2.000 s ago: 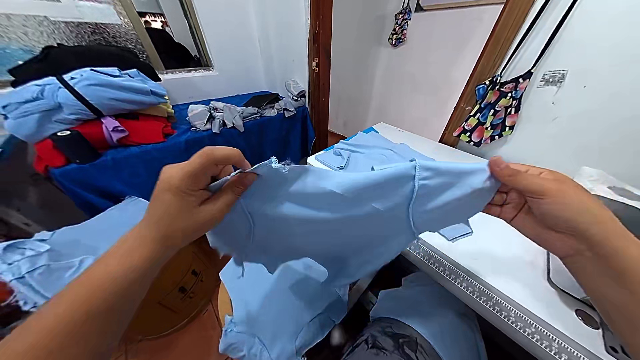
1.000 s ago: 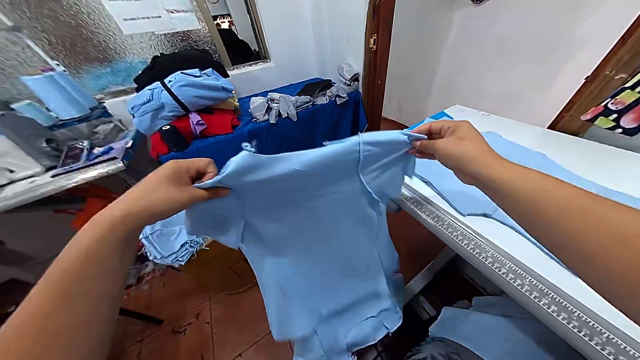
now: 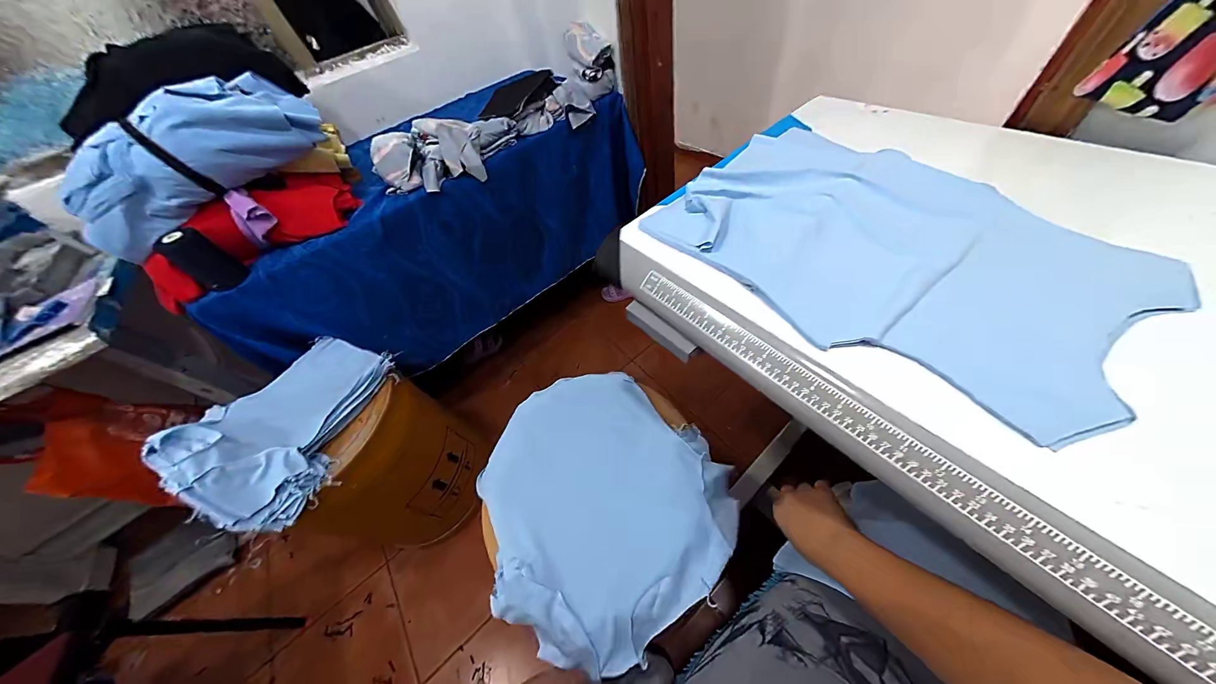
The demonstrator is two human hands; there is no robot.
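My right hand (image 3: 812, 515) is low beside the table edge, fingers bent, next to light blue fabric (image 3: 898, 518) on my lap; whether it grips anything is unclear. Of my left hand, only a sliver of skin (image 3: 559, 676) seems to show at the bottom edge, near a light blue garment piece (image 3: 608, 503). That piece lies spread over a round stool, its raw edges hanging down. More light blue cut pieces (image 3: 855, 237) lie flat on the white table (image 3: 1168, 380). A stack of light blue pieces with frayed edges (image 3: 275, 418) rests on a yellow drum (image 3: 418, 475).
A measuring scale (image 3: 855, 418) runs along the table's near edge. Behind stands a table with a blue cloth (image 3: 456, 256), holding grey scraps (image 3: 437, 152), a red cloth (image 3: 313, 209) and a light blue bundle (image 3: 218, 123). An orange bag (image 3: 104, 446) is at the left.
Both hands held up a light blue garment piece in the earlier frames; now they are apart from it and low. A light blue piece now lies over the stool. The view has turned.
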